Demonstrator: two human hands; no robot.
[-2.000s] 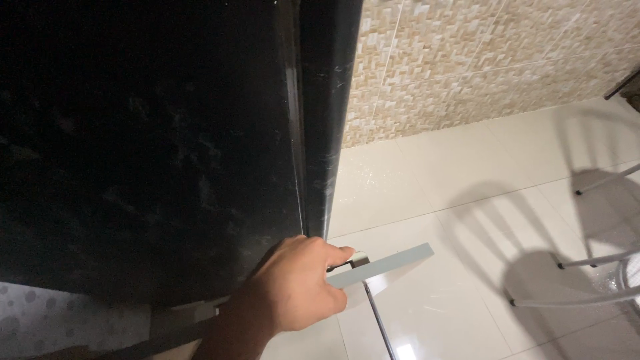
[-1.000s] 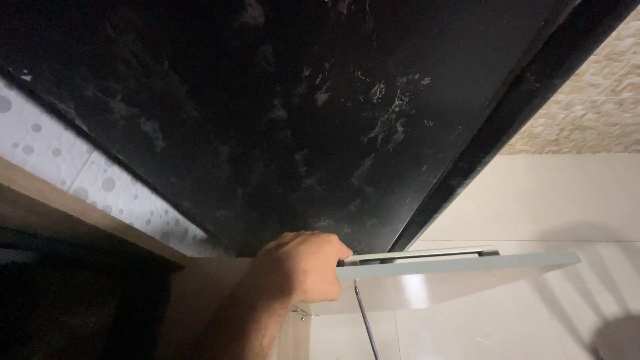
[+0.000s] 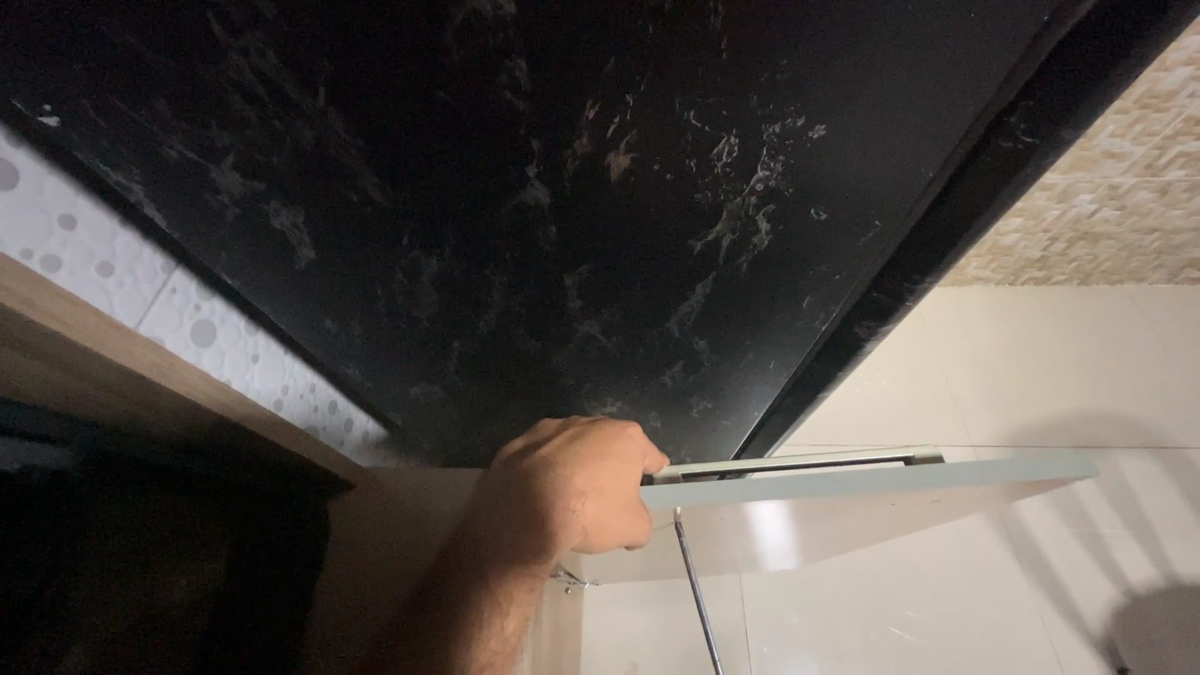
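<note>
My left hand [image 3: 581, 487] grips the near edge of an open cabinet door panel [image 3: 872, 530], its fingers curled around it at one end of the long metal handle [image 3: 806, 464]. The panel is pale and glossy with a greenish-grey edge. A thin metal stay rod [image 3: 696, 595] runs from its inner face down to the bottom of the frame. A metal hinge [image 3: 570, 577] shows just below my wrist. Behind the hand lies a large black surface with whitish marbling [image 3: 562, 234]. My right hand is out of view.
A wooden cabinet edge [image 3: 187, 366] and dark interior [image 3: 122, 553] fill the lower left, beside white dotted tiles [image 3: 202, 319]. A raised black rim [image 3: 937, 225] runs diagonally at right. Beyond it are beige mosaic tiles [image 3: 1116, 197] and pale floor tiles [image 3: 844, 375] with a slatted shadow.
The view has turned a good deal since two seconds ago, bringing the cabinet at left and more of the door panel into sight. My left hand keeps its hold on the panel.
</note>
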